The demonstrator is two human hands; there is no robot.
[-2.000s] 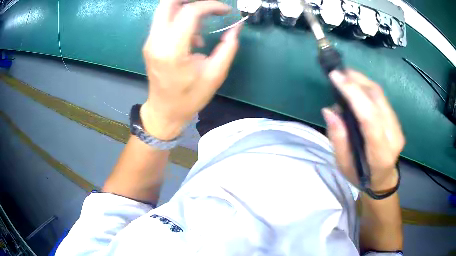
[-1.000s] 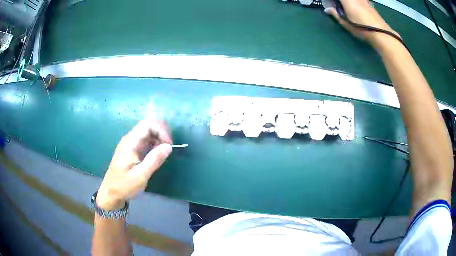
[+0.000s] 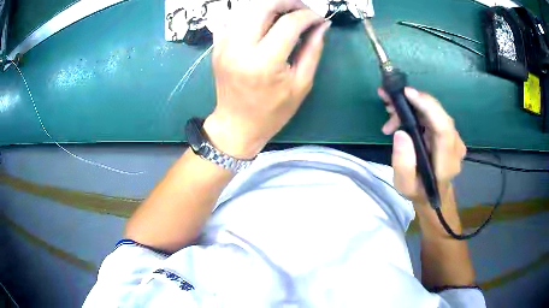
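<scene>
My right hand (image 3: 430, 141) holds the black soldering iron (image 3: 412, 123), its metal tip pointing up at the right end of the workpiece strip (image 3: 198, 13). My left hand (image 3: 262, 78) pinches thin silvery solder wire (image 3: 334, 13), whose end reaches the strip just left of the iron tip. A loose length of wire trails behind the left hand. The strip lies at the top edge of the picture, partly cut off and partly hidden by my left hand. Whether the iron tip touches it I cannot tell.
Tweezers (image 3: 442, 35) lie on the green bench (image 3: 120, 102) right of the strip. A black tray with a speckled pad (image 3: 504, 39) and a dark stand with a yellow label (image 3: 532, 94) are at the far right. A thin wire (image 3: 45, 129) hangs over the bench edge at left.
The right hand has come back from the far side of the bench with the iron. The left hand has moved right and up to the strip with the wire. The view has shifted.
</scene>
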